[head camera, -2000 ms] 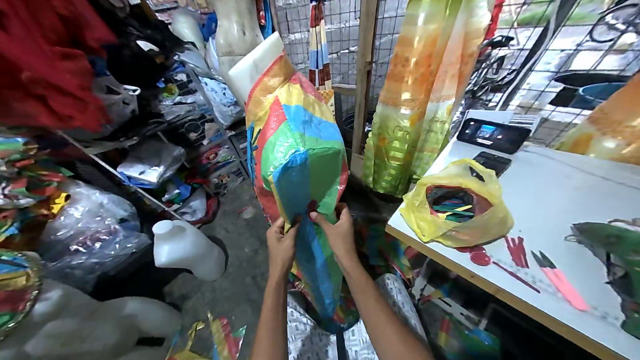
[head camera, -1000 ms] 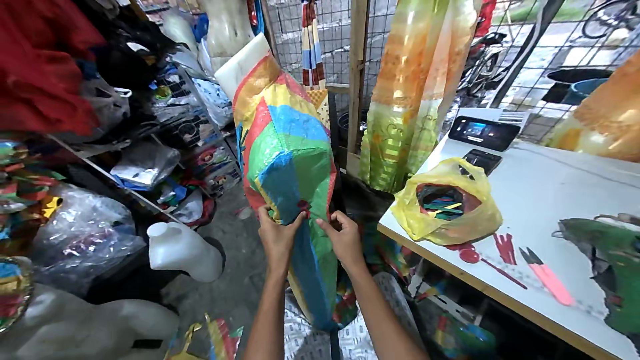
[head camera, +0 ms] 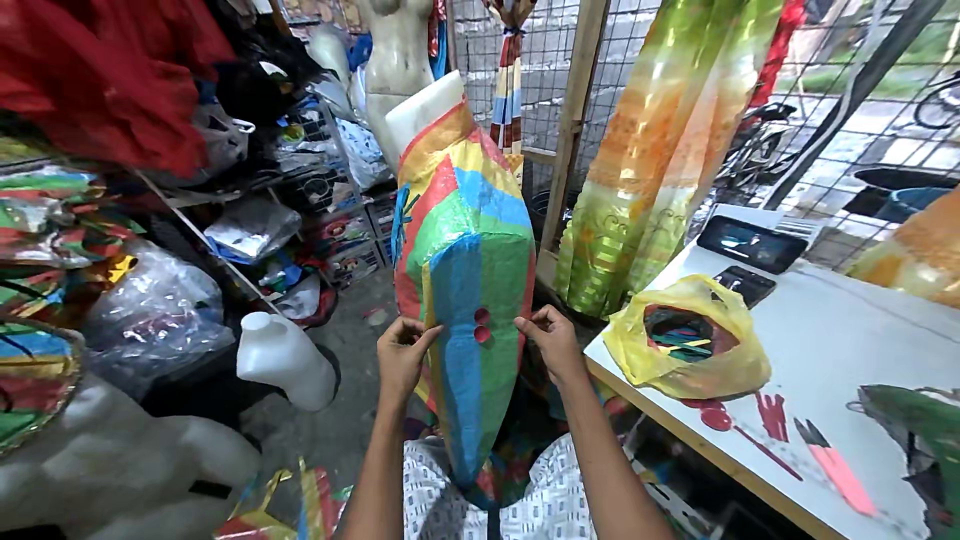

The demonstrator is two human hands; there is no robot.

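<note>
A mannequin torso stands before me, covered by a shiny multicoloured patchwork garment (head camera: pixel 480 247) in blue, green, red and yellow strips. Two small red round pieces (head camera: pixel 481 325), one above the other, sit on its middle. My left hand (head camera: pixel 409 352) pinches the garment's left edge between thumb and fingertips. On the opposite edge, my right hand (head camera: pixel 551 341) pinches the material likewise. To the right, a yellow plastic bag (head camera: pixel 690 375) with coloured strips inside rests on the white table (head camera: pixel 847 330), near pink-handled scissors (head camera: pixel 840 469) and red plastic pieces (head camera: pixel 772 416).
Two phones, one larger (head camera: pixel 752 244) and one smaller (head camera: pixel 744 285), lie at the table's back. A white plastic mannequin part (head camera: pixel 285 360) is on the floor at left. Shelves of bagged items (head camera: pixel 255 225) line the left side. A curtain (head camera: pixel 645 165) hangs ahead.
My hands have moved apart from the garment's middle to its two side edges. The red round pieces, partly hidden by my fingers before, now show fully.
</note>
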